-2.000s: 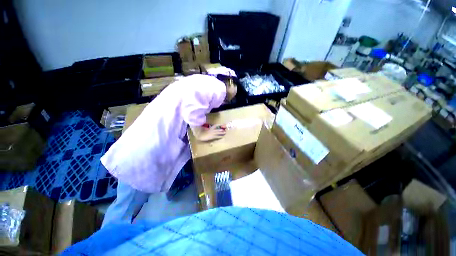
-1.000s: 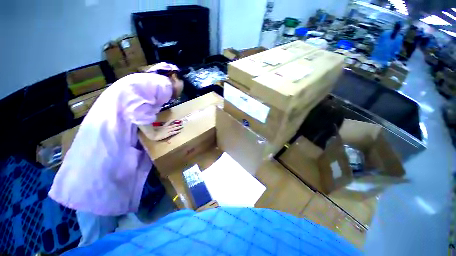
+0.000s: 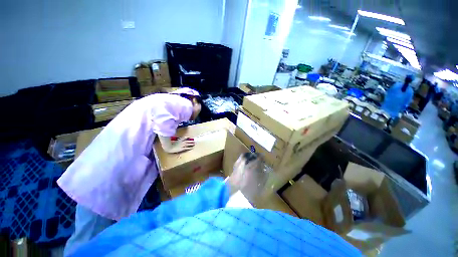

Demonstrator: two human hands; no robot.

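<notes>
My left hand (image 3: 246, 173) reaches forward in front of a tall brown carton side. It is blurred, with something dark at its fingertips; whether it holds this cannot be told. My right hand is not in view. White paperwork (image 3: 238, 201) lies beyond my blue sleeve, mostly hidden by my arm. A striped end of a dark blue packing strip stack (image 3: 193, 188) shows beside it. A shipping carton (image 3: 281, 143) with a long white label (image 3: 255, 131) stands just beyond my hand, with more cartons joined to its stack.
A person in pink (image 3: 125, 145) leans over a brown carton (image 3: 196, 148) at left, one hand on its top near something red. An open carton (image 3: 369, 185) holding clear bags stands at right by a dark metal bin (image 3: 389, 150). Blue pallets (image 3: 30, 185) lie at far left.
My left arm has come into view and reaches across the paperwork, covering much of it. The camera view has shifted. The person in pink still leans on the carton.
</notes>
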